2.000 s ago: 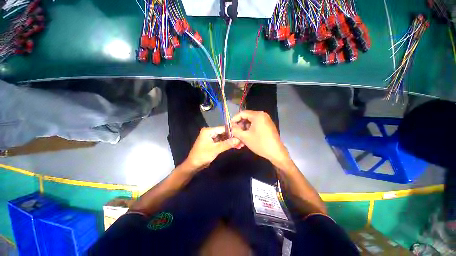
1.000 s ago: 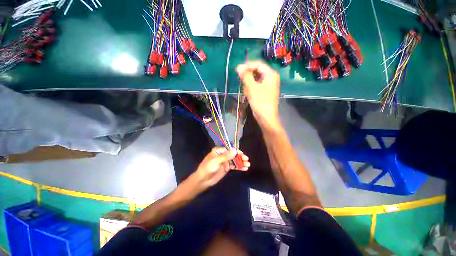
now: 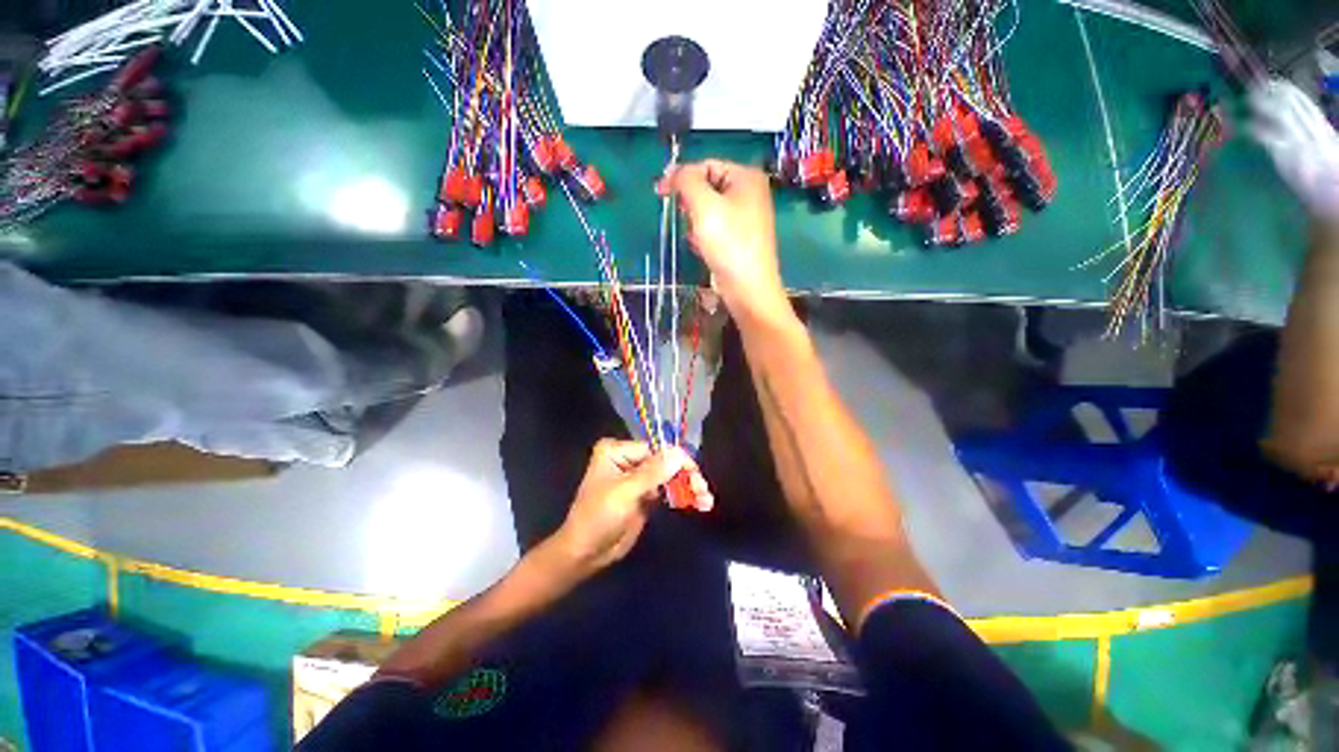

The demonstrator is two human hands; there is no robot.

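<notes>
My left hand (image 3: 620,497) is over my lap and pinches a small red connector housing (image 3: 686,489). Thin lead wires (image 3: 629,331), red, blue, yellow and white, fan up from the housing toward the bench. My right hand (image 3: 720,206) is above the bench edge, its fingertips closed on the upper end of a pale wire just below the black round head (image 3: 676,65) on the white box (image 3: 588,74). Whether the wire end touches the head's stub cannot be told.
Red-ended harness piles lie left (image 3: 499,199) and right (image 3: 969,169) of the box. A dark red bundle (image 3: 118,132) and white sticks (image 3: 162,27) lie far left, a small bundle (image 3: 1167,213) far right. A neighbour's gloved hand (image 3: 1295,140) reaches in at right. A blue crate (image 3: 1094,485) stands below.
My right hand rose from beside my left hand to just below the black head and shifted slightly left. My left hand moved slightly down. A neighbour's gloved hand and arm appeared at right.
</notes>
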